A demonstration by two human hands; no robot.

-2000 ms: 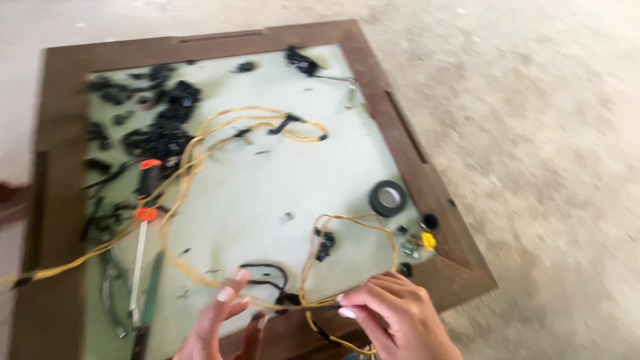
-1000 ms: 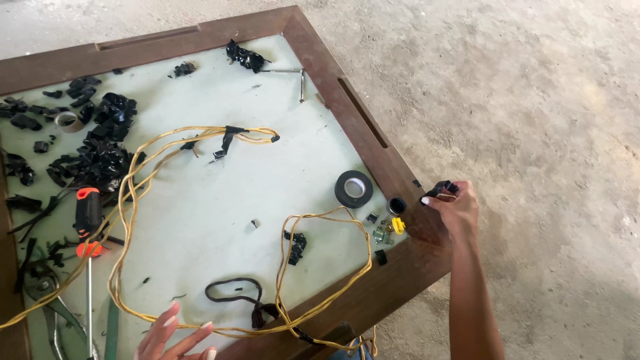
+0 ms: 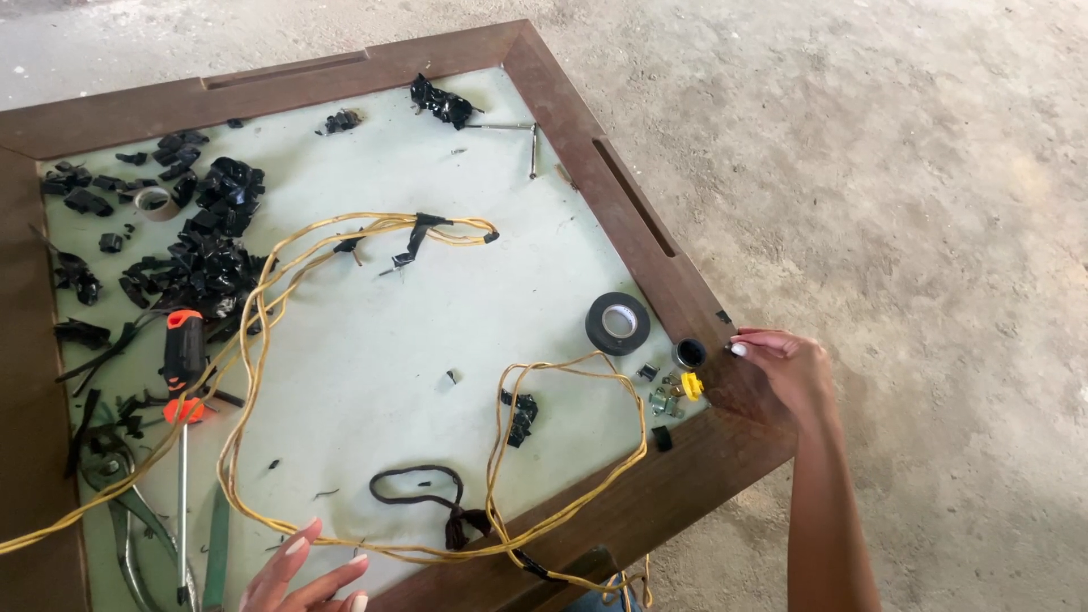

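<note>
My right hand is at the table's right corner, its thumb and fingertips pinched at the wooden edge around a small dark piece that is mostly hidden. A bit of black tape lies on the frame just above it. My left hand is at the bottom edge with its fingers spread, below the yellow electrical wire. That wire runs in loops over the glass, with black tape wrapped at several spots. A roll of black electrical tape lies left of my right hand, near a round black cap and a yellow plastic piece.
On the left of the wood-framed table lie a screwdriver, pliers and heaps of black tape scraps. A dark cord lies near the front edge. A thin metal rod lies at the back. Concrete floor surrounds the table.
My right hand has left the wire near the front edge, where it was two seconds ago, and moved to the right corner. A dark clump seen at its fingers one second ago is no longer visible there.
</note>
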